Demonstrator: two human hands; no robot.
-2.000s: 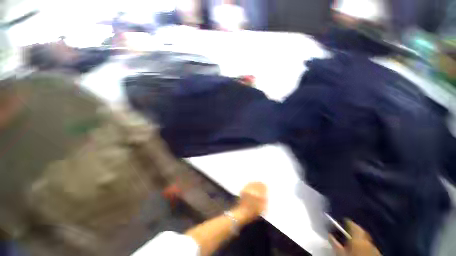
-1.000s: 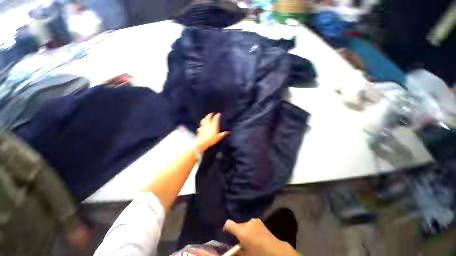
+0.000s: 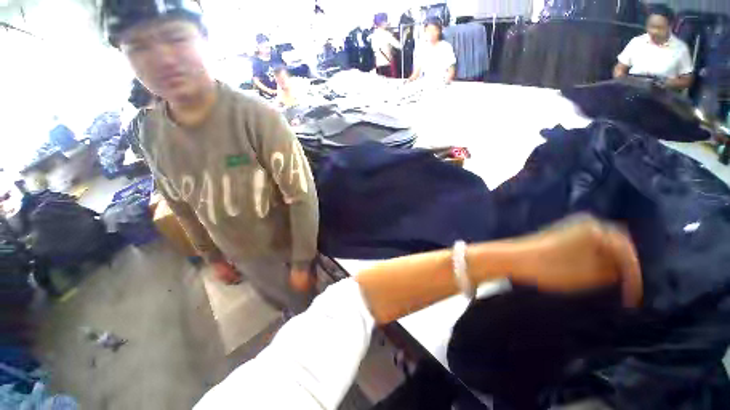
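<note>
A large navy coat (image 3: 680,200) lies over the right part of the white table (image 3: 520,108), with part of it at the front edge. My left hand (image 3: 588,256) reaches across from the lower left, above the coat. It is blurred, with its fingers bent down at the right, and I cannot tell whether it grips the cloth. A pale bracelet is on its wrist. A second navy garment (image 3: 400,200) lies to the left on the table. My right hand is not in view.
A person in an olive sweater (image 3: 240,176) stands close at the table's left side. A grey garment stack (image 3: 352,128) lies behind the left navy garment. Several people and hanging racks are at the back. Dark heaps (image 3: 64,228) are at the far left.
The view has swung left and up, bringing the standing person into full view. My left arm now stretches farther right across the coat. My right hand, holding a thin pale stick before, has left the view.
</note>
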